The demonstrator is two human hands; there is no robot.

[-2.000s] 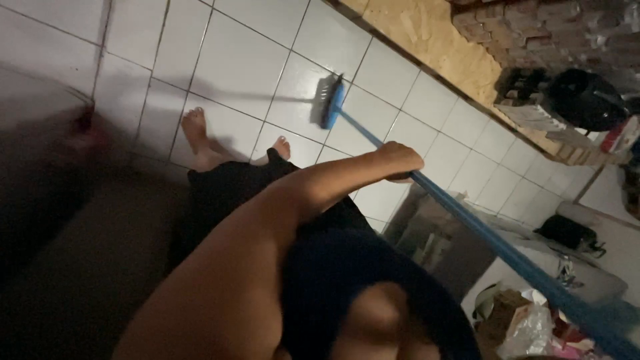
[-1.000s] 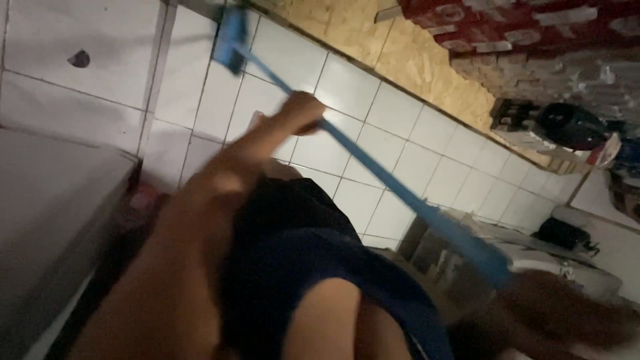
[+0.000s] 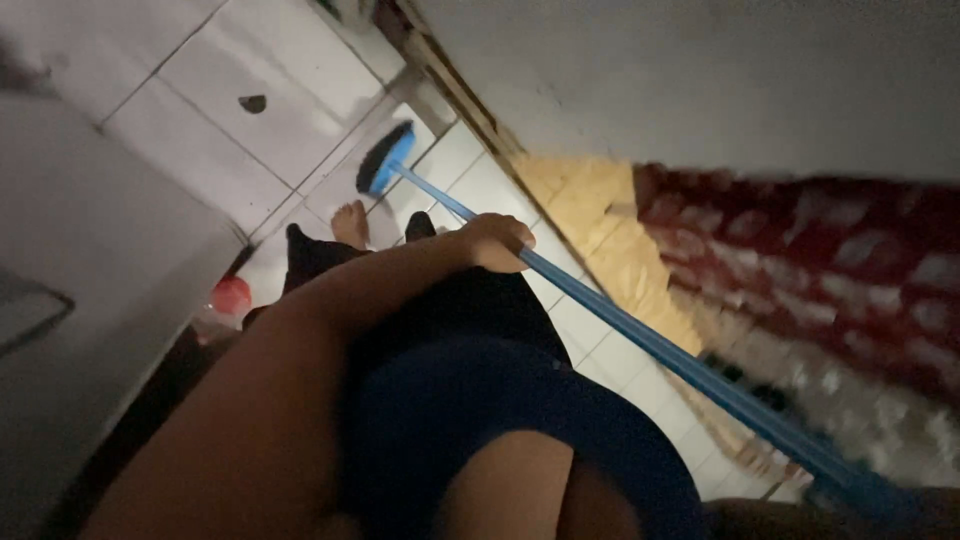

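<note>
A broom with a blue head (image 3: pixel 399 152) and dark bristles rests on the white tiled floor, just beyond my bare foot (image 3: pixel 350 223). My left hand (image 3: pixel 499 241) is closed around the middle of its blue handle (image 3: pixel 637 330), which runs down to the lower right. At the handle's upper end, dim and blurred at the frame's edge, is my right hand (image 3: pixel 911 506); its fingers are hard to make out. A small dark piece (image 3: pixel 253 103) lies on the tiles to the left of the broom head.
A raised edge (image 3: pixel 517 169) borders the tiles, with a tan board-like surface (image 3: pixel 615 240) beyond it. Red patterned material (image 3: pixel 810 240) lies at the right, below a grey wall (image 3: pixel 697 82). A round red object (image 3: pixel 232 295) is near a pale panel (image 3: pixel 112 172) at the left.
The view has swung strongly, bringing the grey wall in. The broom head now rests closer to my feet than one second ago. My left hand keeps its hold on the handle.
</note>
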